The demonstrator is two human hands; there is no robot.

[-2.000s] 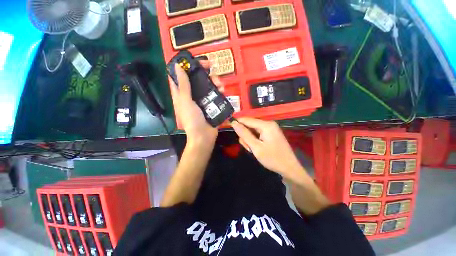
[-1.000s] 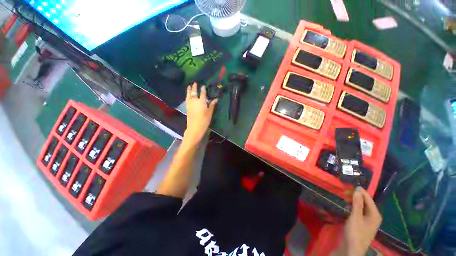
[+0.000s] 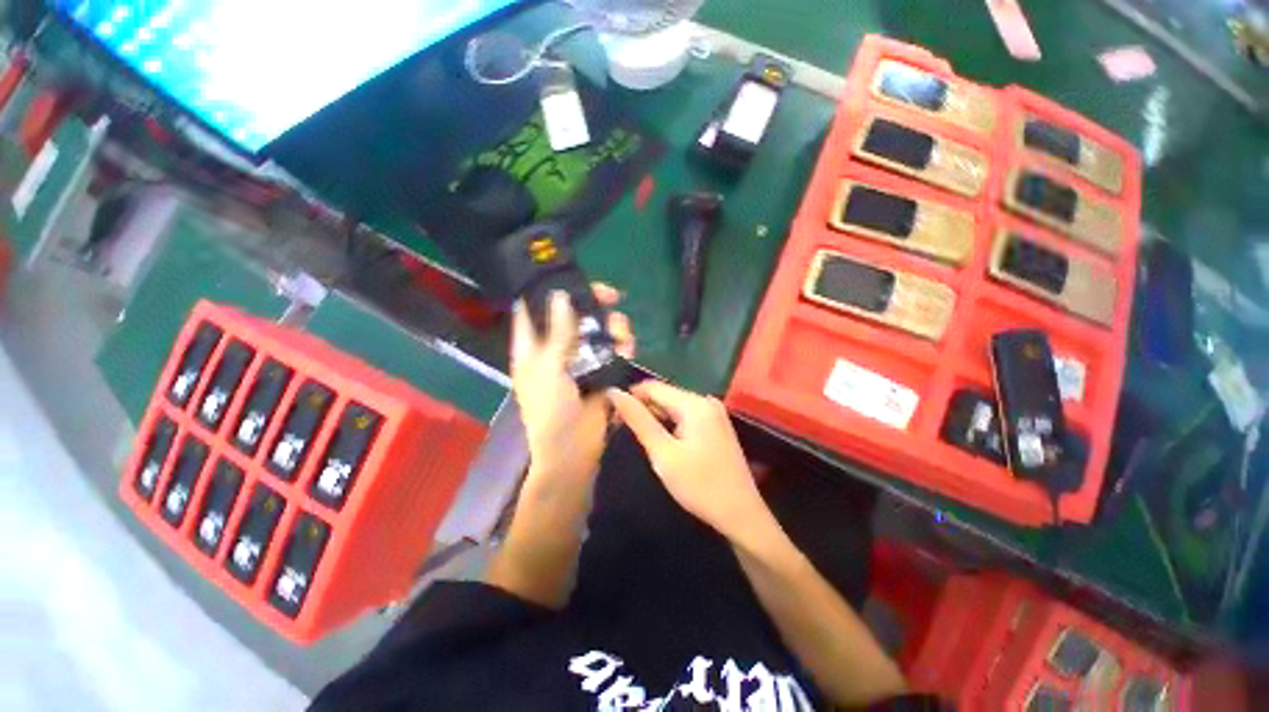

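My left hand [image 3: 554, 365] holds a black-backed phone [image 3: 561, 285] with white labels, its yellow-orange mark at the far end. My right hand [image 3: 675, 434] pinches a small dark connector or cable end [image 3: 622, 378] at the phone's near end. A red phone tray [image 3: 803, 365] lies to the right, with several gold keypad phones [image 3: 877, 292] in its slots. One slot shows a white label [image 3: 871, 395]. Another black-backed phone [image 3: 1027, 403] lies tilted at the tray's near right, partly over a black phone [image 3: 970, 422], with a cable at its lower end.
A dark scanner [image 3: 692, 262] lies left of the tray. A dark handheld device [image 3: 747, 114], a white tag [image 3: 564, 117], a mouse mat [image 3: 540, 173] and a white fan [image 3: 649, 56] are further back. Stacked red trays [image 3: 397, 490] stand at lower left, others [image 3: 955, 651] at lower right.
My left hand has picked up the phone near the mouse mat. My right hand has moved left from the tray to that phone's near end. The view has shifted slightly.
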